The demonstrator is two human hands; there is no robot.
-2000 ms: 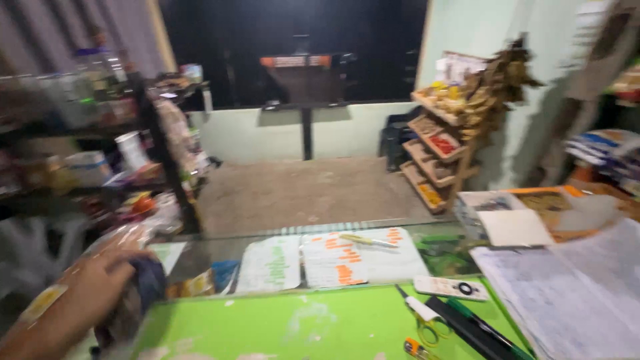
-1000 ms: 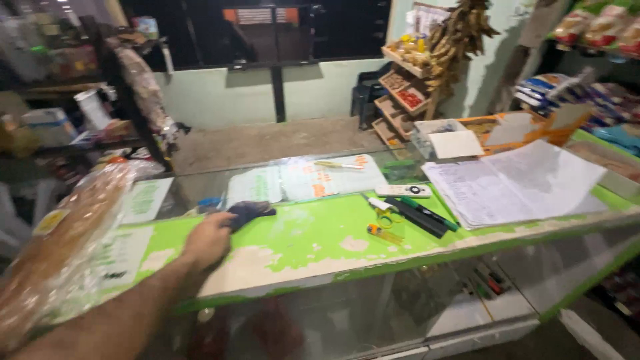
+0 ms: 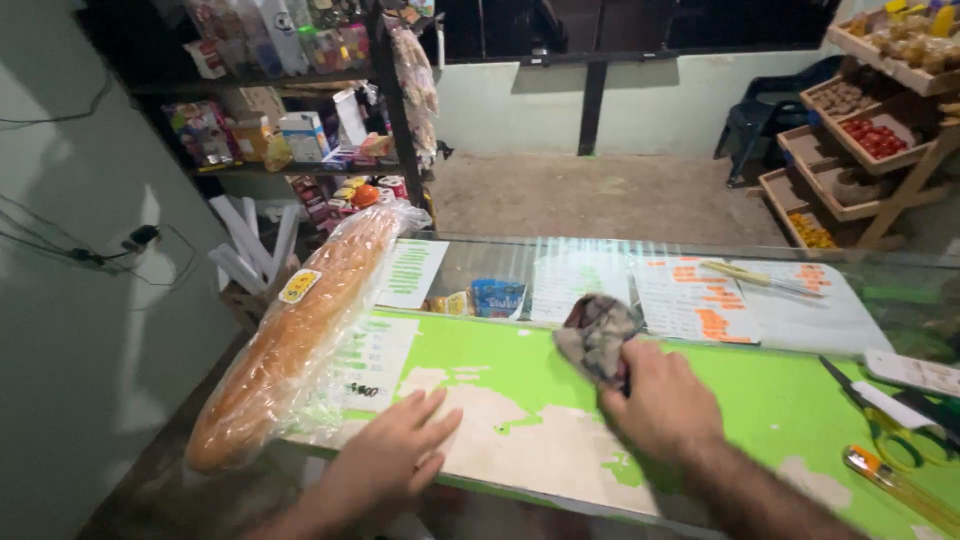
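My right hand (image 3: 660, 397) grips a crumpled, dark-patterned cloth (image 3: 596, 337) over the green counter top (image 3: 480, 345), whose paint is worn off in pale patches. Nothing is in my left hand (image 3: 397, 442), its fingers apart above the counter's near edge. To its left lies a long loaf of bread (image 3: 300, 337) in a clear plastic bag with a yellow price tag. A handwritten sheet (image 3: 379, 360) sits partly beneath the bag. Beyond the cloth, a knife (image 3: 757, 279) with a pale handle rests on the glass strip over written papers (image 3: 694, 300).
Scissors (image 3: 874, 412), an orange-tipped cutter (image 3: 892, 480) and a white remote control (image 3: 915, 371) lie at the counter's right. Stocked shelves (image 3: 285, 169) stand back left. Tiered wooden produce crates (image 3: 862, 157) and a dark plastic chair (image 3: 772, 112) are at the back right.
The view has swung left. One second ago one hand held the cloth on the counter; now both hands show, with the cloth in the right and the left empty.
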